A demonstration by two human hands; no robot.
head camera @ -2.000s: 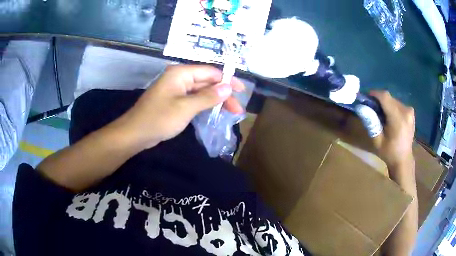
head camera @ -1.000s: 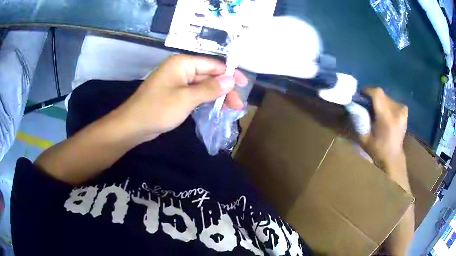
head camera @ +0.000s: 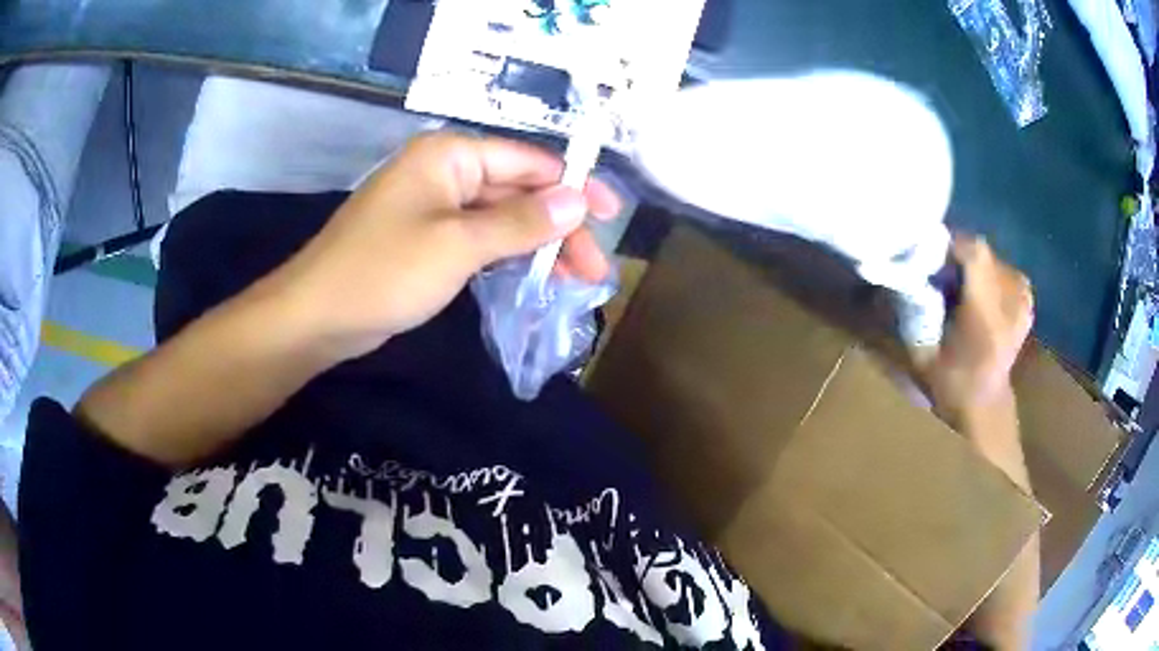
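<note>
The white socket housing [head camera: 458,66] lies at the table's edge at the top centre, with green and dark parts showing inside. My left hand [head camera: 508,216] pinches the white power cord [head camera: 578,159] just below the housing's near edge. A clear plastic bag [head camera: 528,333] hangs under that hand. My right hand [head camera: 976,312] is closed around the handle of the mallet. The mallet's white head [head camera: 813,146] is blurred, right of the housing and over the table edge. Whether it touches the housing cannot be told.
An open brown cardboard box [head camera: 813,445] stands below the table at the right. Clear plastic film [head camera: 1010,57] lies on the dark green tabletop [head camera: 826,32] at the upper right. A dark pad [head camera: 400,45] shows beside the housing. Grey cloth is at the far left.
The mallet head looks larger and has swung to the right, nearer my right hand, away from the housing. My left hand keeps its pinch on the cord and has shifted slightly.
</note>
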